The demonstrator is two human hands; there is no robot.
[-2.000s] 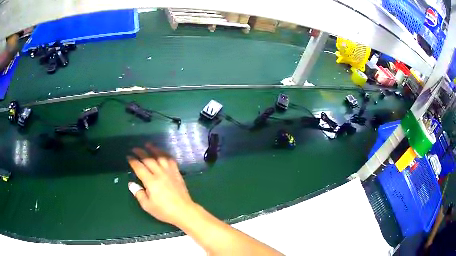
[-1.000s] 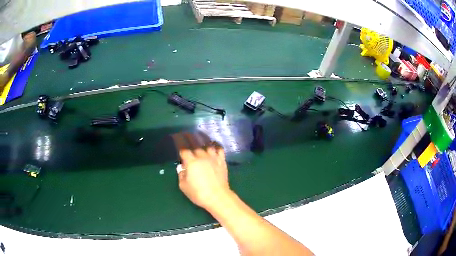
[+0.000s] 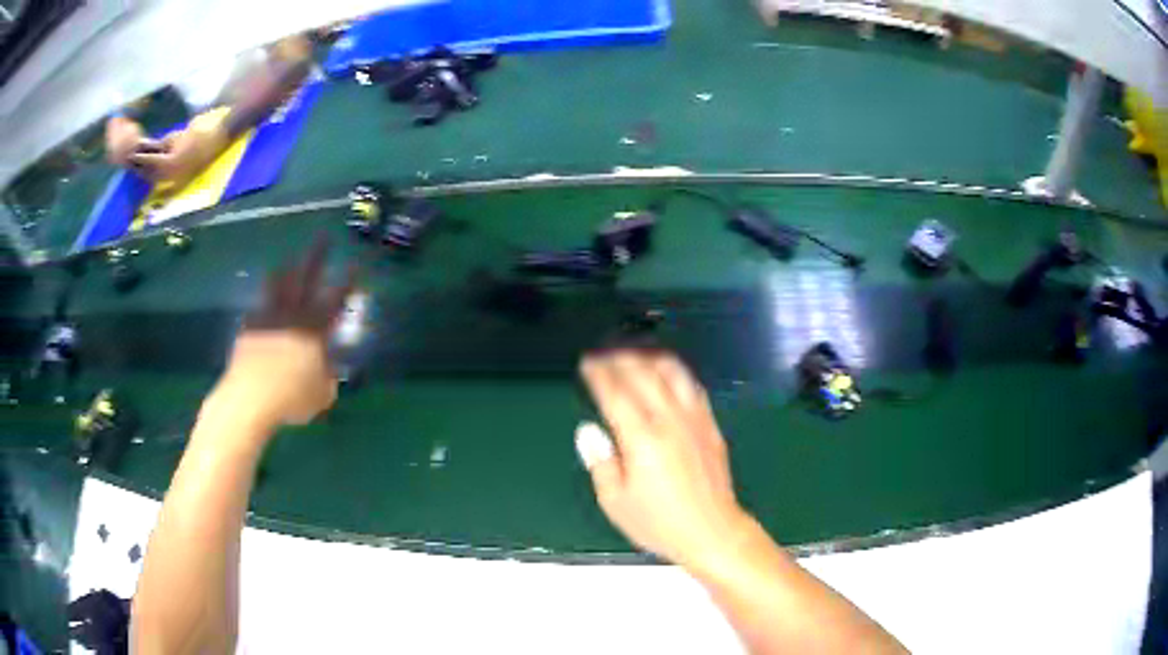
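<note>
My left hand (image 3: pixel 284 365) reaches over the left part of the green belt (image 3: pixel 512 480), its fingers spread and blurred, with nothing visible in it. My right hand (image 3: pixel 666 448), with a white wrap on one finger, hovers or rests over the belt's middle, fingers apart and blurred; I see nothing in it. A small dark piece (image 3: pixel 643 320) lies beyond its fingertips. A circuit board unit with yellow and blue parts (image 3: pixel 830 381) lies to its right. Black corded adapter units (image 3: pixel 625 237) lie along the belt's far half. Another board unit (image 3: pixel 96 420) lies at the far left.
The white work surface (image 3: pixel 512 608) runs along the near edge, with small black pieces (image 3: pixel 104 531) and a black pile (image 3: pixel 99 621) at left. Across the belt, another person's hands (image 3: pixel 179 151) are over a blue and yellow sheet (image 3: pixel 211 183). A blue tray (image 3: pixel 512 22) and black parts (image 3: pixel 436 83) lie beyond.
The view has turned left, so things sit further right. My left hand has come into view over the belt. The board unit now right of my right hand was not seen there before.
</note>
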